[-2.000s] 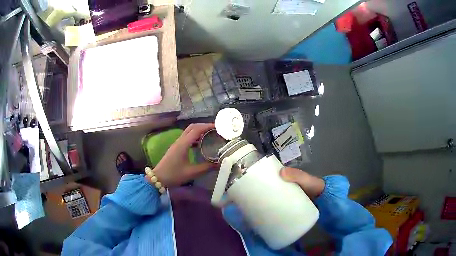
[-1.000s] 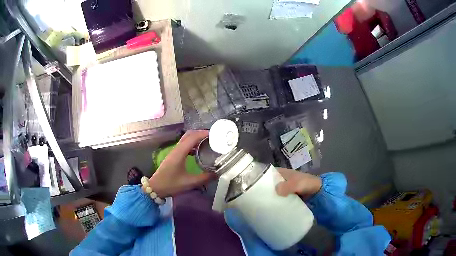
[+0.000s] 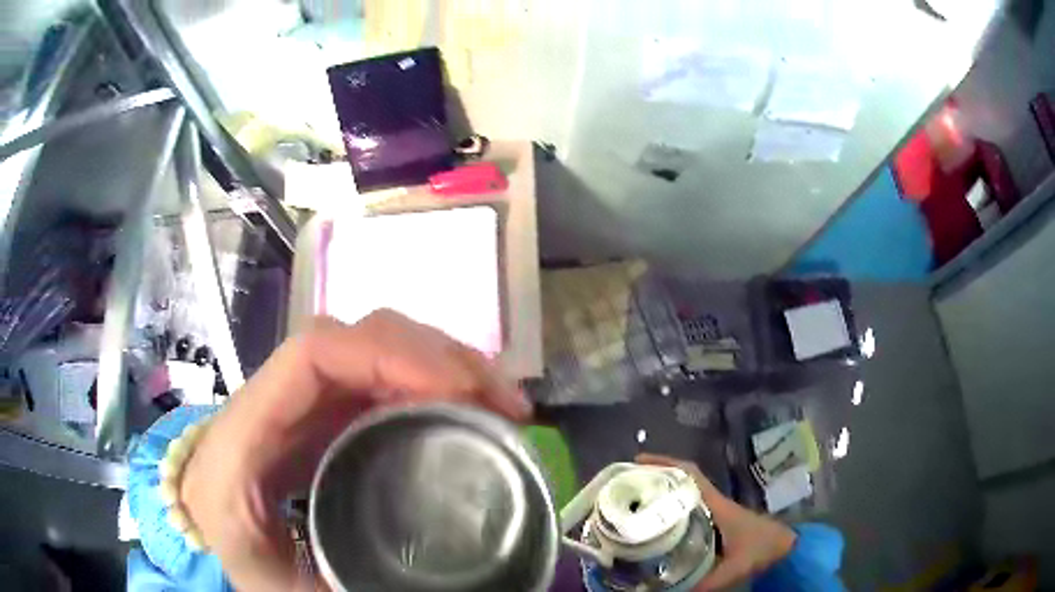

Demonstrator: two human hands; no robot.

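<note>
My left hand (image 3: 359,370) is wrapped around a round steel flask cup (image 3: 434,509), raised close to the camera at the lower middle. The cup's shiny inside faces me; I cannot tell whether it holds liquid. My right hand (image 3: 740,534) holds the white vacuum flask (image 3: 648,520) to the right of the cup. The flask stands roughly upright, its white top with a small dark hole facing me; most of its body is hidden below or cut off by the lower edge. Cup and flask are apart.
A wooden-topped stand (image 3: 524,254) ahead bears a pad of white and pink sheets (image 3: 417,272), a dark notebook (image 3: 393,119) and a red object (image 3: 469,178). Metal shelving (image 3: 127,289) stands left. Plastic-wrapped trays (image 3: 602,330) and papers (image 3: 816,328) lie beyond, beside a wall.
My left hand has lifted the cup away from the flask and up towards the camera. My right hand has turned the flask from tilted to roughly upright. The view has shifted upwards and left.
</note>
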